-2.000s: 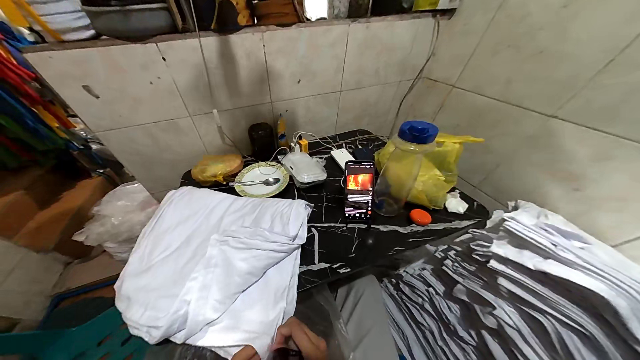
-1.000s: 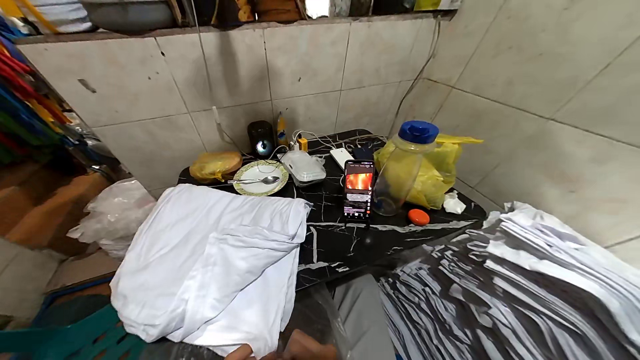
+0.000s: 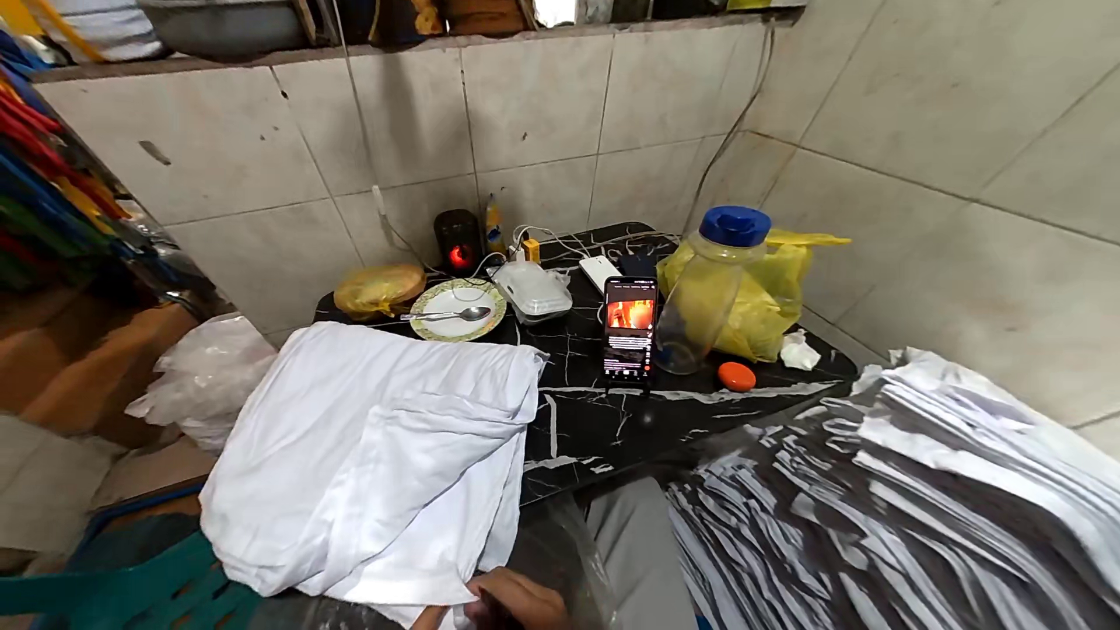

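Observation:
A folded stack of white cloth (image 3: 350,455) lies over the near left part of the black marble-patterned table (image 3: 595,429). At the bottom edge of the view, my right hand (image 3: 523,599) has its fingers curled at the lower corner of the cloth; what lies between them is hard to make out. Only a small part of my left hand (image 3: 430,618) shows, against the cloth just left of the right one. A clear plastic sheet (image 3: 577,542) is beside my right hand. On the right is a large stack of white and dark fabric pieces (image 3: 875,499).
A lit smartphone (image 3: 628,332) stands upright mid-table. Around it are a blue-lidded clear plastic bottle (image 3: 709,289), an orange cap (image 3: 736,376), a yellow plastic bag (image 3: 770,297), a plate (image 3: 437,325) with a spoon, and a white container (image 3: 535,291). A green plastic chair (image 3: 157,577) is lower left.
My hands were lower at the frame's edge one second ago; the right hand now shows higher, at the cloth's corner. A red light now shows on the dark cylindrical object by the wall.

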